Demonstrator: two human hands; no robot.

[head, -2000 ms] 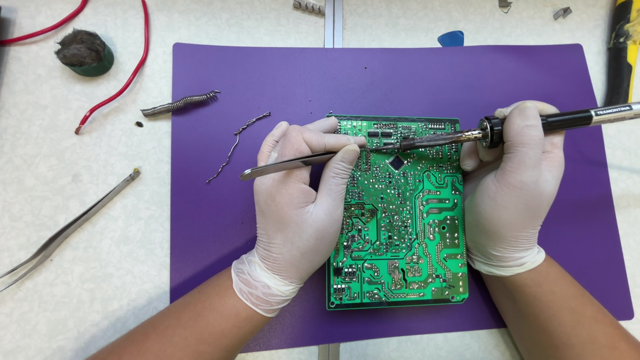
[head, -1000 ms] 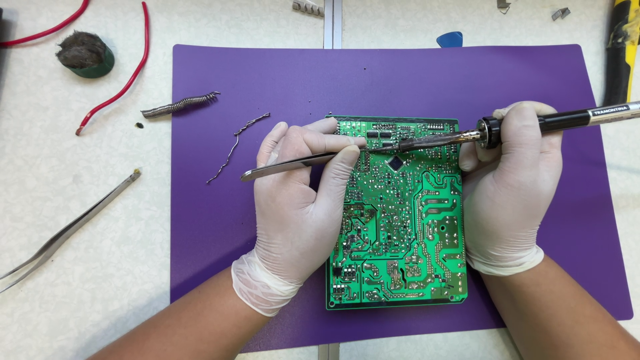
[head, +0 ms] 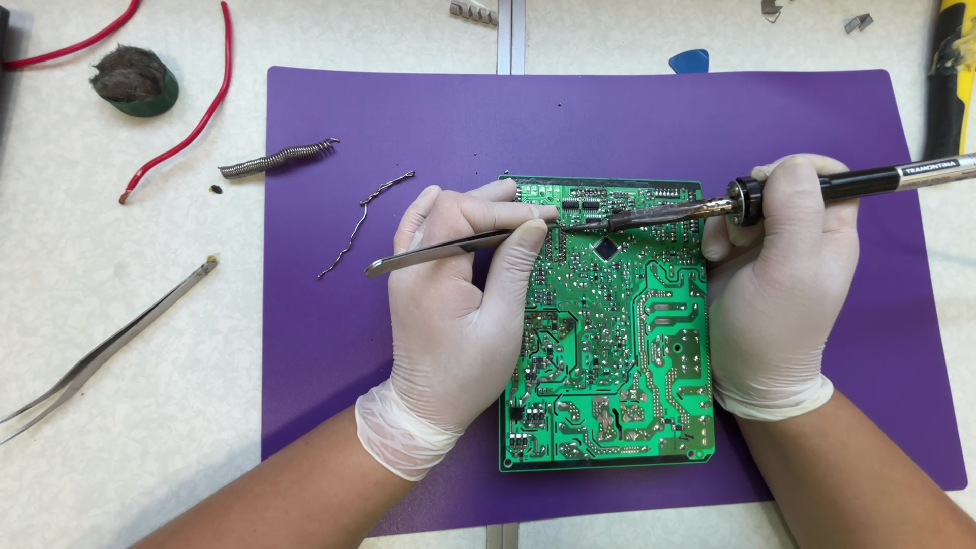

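A green printed circuit board (head: 602, 343) lies on a purple mat (head: 366, 427). My left hand (head: 465, 282), in a white glove, rests over the board's left edge and pinches metal tweezers (head: 435, 254), whose tips reach the upper part of the board. Gloved too, my right hand (head: 793, 267) grips a Tramontina soldering iron (head: 858, 183) from the right. The iron's dark tip is at the tweezer tips, above and left of a square black chip (head: 607, 248); whether the tips touch a component I cannot tell. My right fingers are beside the board's right edge.
Left of the board lie a twisted thin wire (head: 358, 226) and a coil of solder wire (head: 278, 159). Farther left are a red cable (head: 191, 136), a green cup of metal wool (head: 145, 95) and other tweezers (head: 114, 343). A blue pick (head: 689, 61) lies behind the mat, a yellow-black tool (head: 949, 84) far right.
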